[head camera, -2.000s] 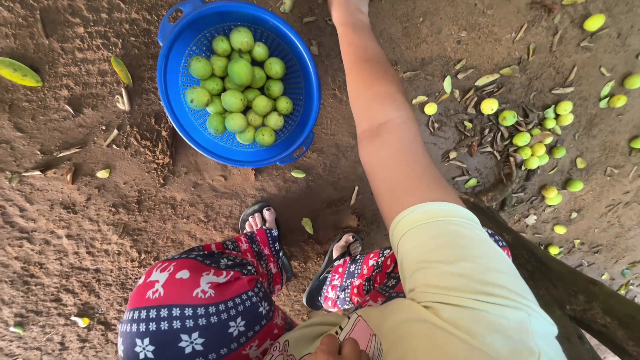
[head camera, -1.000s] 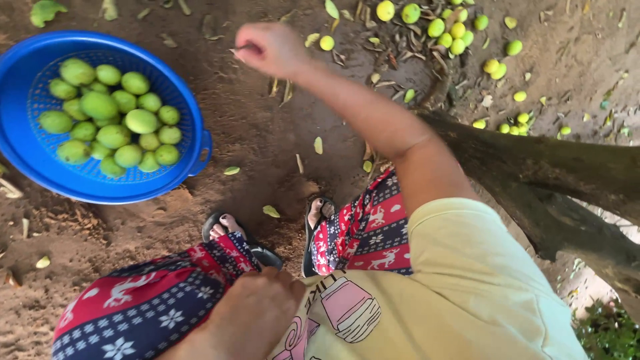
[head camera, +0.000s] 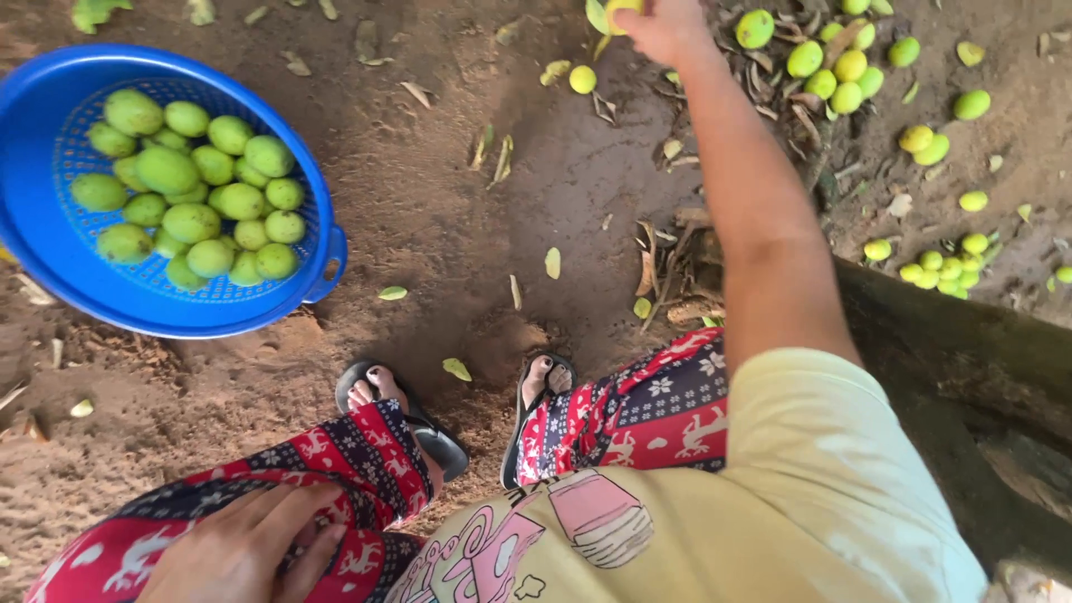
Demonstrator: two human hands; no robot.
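My right hand (head camera: pixel 666 29) reaches out at the top edge, its fingers closed on a yellow fruit (head camera: pixel 624 12); part of this hand is cut off by the frame. My left hand (head camera: pixel 247 544) rests on my left thigh over the patterned trousers (head camera: pixel 368 469), holding nothing, its fingers loosely spread. A blue plastic colander (head camera: pixel 50 201) stands on the soil at the upper left with several green fruits (head camera: pixel 191 223) in it. One small yellow fruit (head camera: pixel 582 79) lies on the ground just below and left of my right hand.
Several green and yellow fruits (head camera: pixel 847 65) lie among dry leaves at the upper right, and another cluster (head camera: pixel 950 272) lies lower. A thick tree trunk (head camera: pixel 946 352) slants along the right. My sandalled feet (head camera: pixel 381 389) stand on bare soil.
My right hand, lower and farther left a second ago, has moved out toward the fallen fruits and now holds a yellow one. My left hand has come to rest farther left on the thigh.
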